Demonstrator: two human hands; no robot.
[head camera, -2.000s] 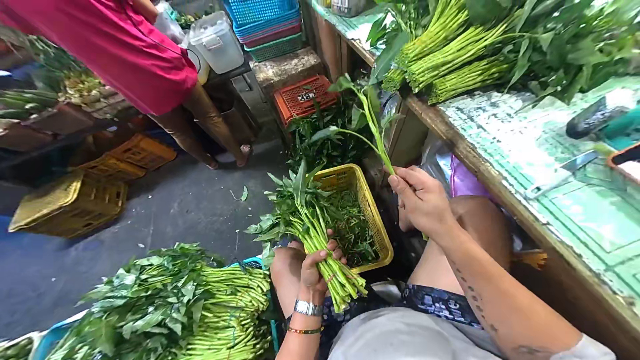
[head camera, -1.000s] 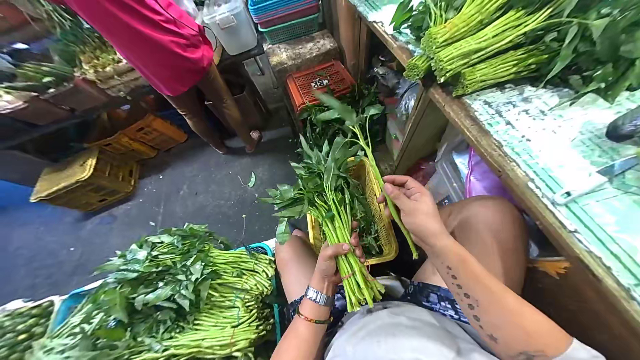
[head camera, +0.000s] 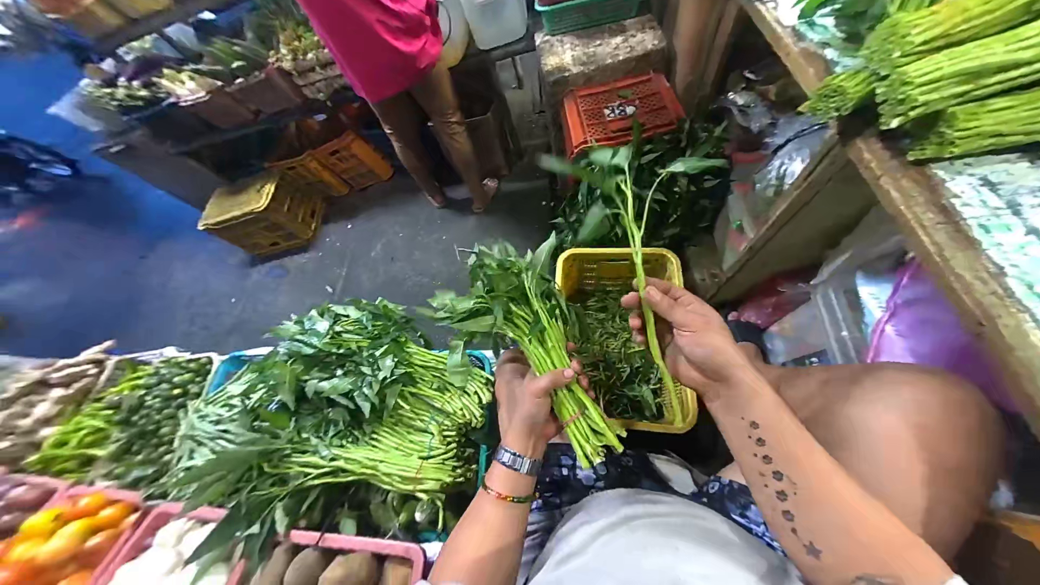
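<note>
My left hand (head camera: 540, 394) grips a bunch of leafy green stems, likely water spinach (head camera: 561, 357), leaves up and cut ends toward my lap. In my right hand (head camera: 678, 325), pinched between thumb and fingers, is a single long leafy stem (head camera: 638, 252), held upright apart from the bunch. Beneath and between the hands stands a yellow plastic basket (head camera: 686, 406) holding loose green leaves and trimmings. Left of my left hand lies a large heap of similar bundled greens (head camera: 382, 406) in a blue crate, partly hidden by the leaves.
A worn wooden counter (head camera: 934, 219) at right bears thick green bundles (head camera: 967, 73). Ahead are a red crate (head camera: 621, 110), dark leafy greens (head camera: 691, 187) and a person in pink (head camera: 382, 41). A yellow crate (head camera: 264, 215) stands on the floor. Pink trays (head camera: 357, 540) of produce lie at lower left.
The view has swung left. The single stem in my right hand, close against the bunch one second ago, now stands apart from it. My left hand still holds the bunch.
</note>
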